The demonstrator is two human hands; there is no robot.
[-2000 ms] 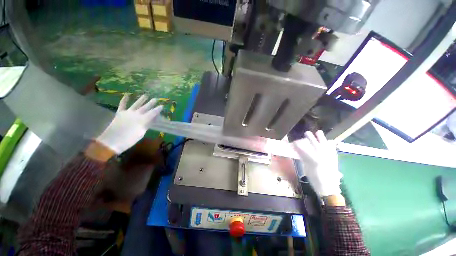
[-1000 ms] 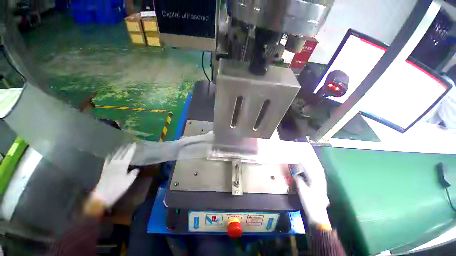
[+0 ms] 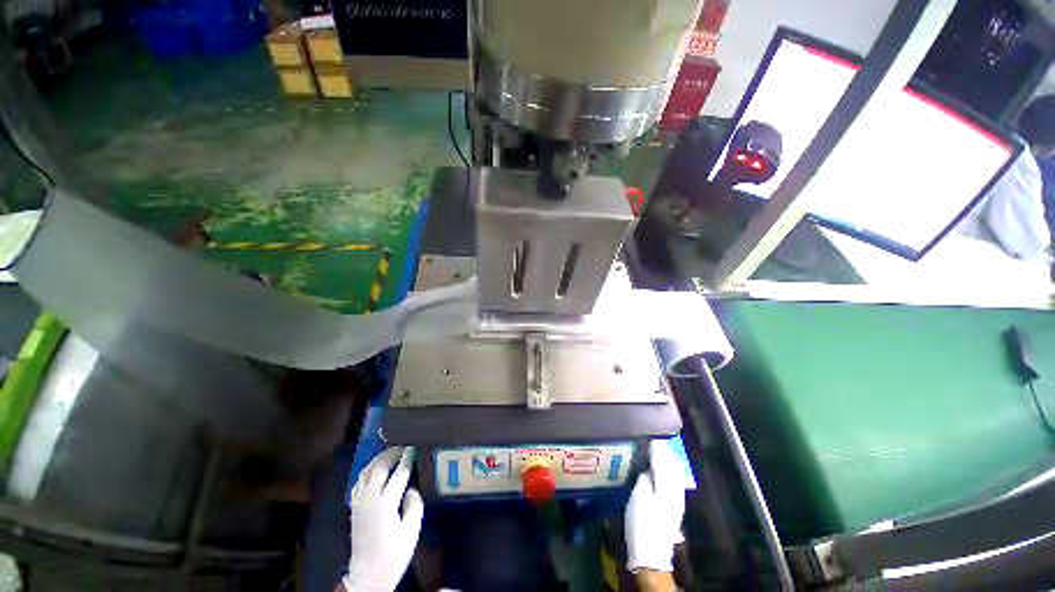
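The silver-grey ultrasonic horn (image 3: pixel 553 249) is down at the fixture on the flat base plate (image 3: pixel 445 376); whether a part is under it cannot be told. The translucent film strip (image 3: pixel 289 338) sweeps in from the left and runs under the horn to the white take-up roll (image 3: pixel 698 338) at right. The slotted clamp bar (image 3: pixel 538 370) lies in front. My gloved left hand (image 3: pixel 385 520) is at the base's lower left side, thumb apart, holding nothing. My gloved right hand (image 3: pixel 656 515) is at the lower right side, empty, some fingers partly hidden.
The control panel (image 3: pixel 480 467) with its red emergency stop (image 3: pixel 539 482) is on the base front. A metal rod (image 3: pixel 746 463) runs from the roll towards the lower right. The green belt (image 3: pixel 868 405) is at right, with a black adapter (image 3: pixel 1020 353). A person's sleeve (image 3: pixel 1012 208) shows far right.
Both hands have left the film and roll area and come down to the base's lower sides. The film hangs free at left. The view has shifted, with the press head showing more.
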